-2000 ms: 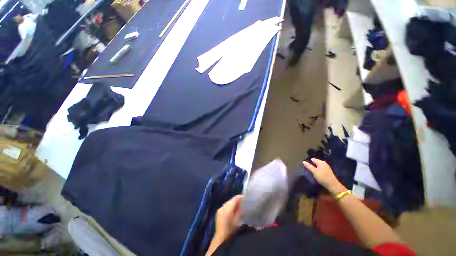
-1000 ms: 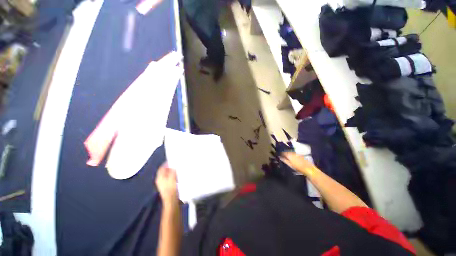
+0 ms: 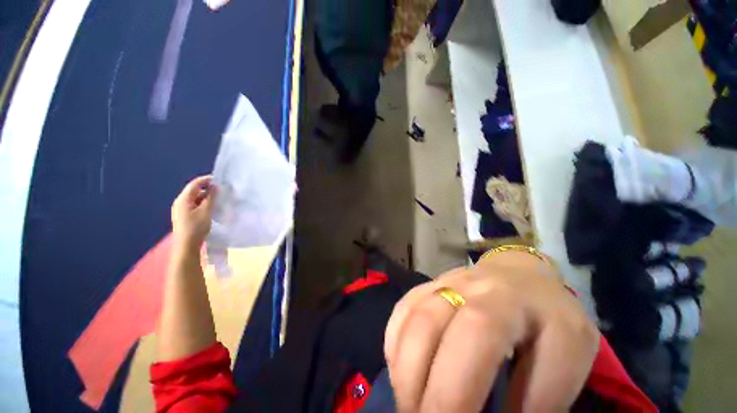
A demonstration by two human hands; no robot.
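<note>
My left hand (image 3: 194, 211) holds a white paper sheet (image 3: 252, 181) by its left edge, above the navy cloth (image 3: 89, 202) on the long table. A red-orange pattern piece (image 3: 125, 310) and a tan one (image 3: 238, 298) lie on the cloth, partly hidden by my left forearm and the sheet. My right hand (image 3: 485, 339) is very close to the camera, back of the hand showing, fingers bent downward. Its fingertips are cut off by the bottom edge, and whether it holds anything is hidden.
A person's dark-clothed legs (image 3: 351, 73) stand in the aisle beyond the table, with dark scraps on the floor. On the right, a white table (image 3: 558, 89) bears black bundles with white bands (image 3: 671, 274). Dark cloth (image 3: 497, 161) lies on a lower white surface.
My left hand has moved left and up with the sheet, over the table. My right hand has come up close to the camera. The view has moved forward along the aisle.
</note>
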